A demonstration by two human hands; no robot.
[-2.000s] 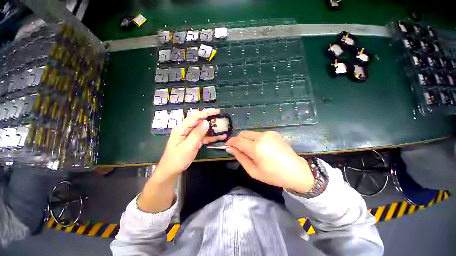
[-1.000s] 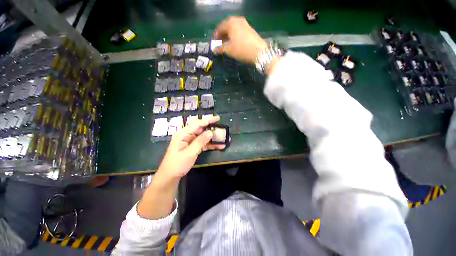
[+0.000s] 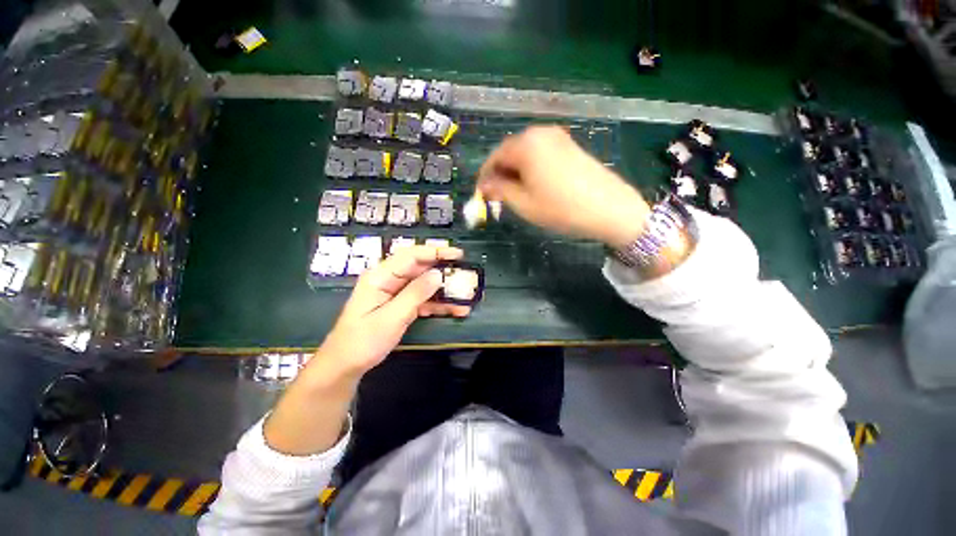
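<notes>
My left hand [image 3: 393, 304] holds a black housing [image 3: 461, 285] with a pale inside, near the bench's front edge. My right hand [image 3: 545, 183] is above the clear tray, its fingers closed on a blurred battery [image 3: 476, 208], silvery white with a yellow edge, up and slightly right of the housing. Whether the right hand also holds tweezers cannot be told. The clear blister tray [image 3: 524, 262] has rows of silver-grey batteries [image 3: 405, 208] in its left part; my right hand and forearm hide some of its right part.
Stacked blister trays [image 3: 100, 199] stand at far left. Several waiting housings [image 3: 700, 134] lie right of the tray, partly behind my sleeve. A housing tray [image 3: 854, 188] is at far right. Single units [image 3: 647, 59] lie beyond the metal strip [image 3: 723, 111]. A person's sleeve [image 3: 935, 304] shows at the right edge.
My right hand reached to the tray's top row and has come back toward my left hand with a battery. The end battery of that row is gone. My left hand still holds the housing.
</notes>
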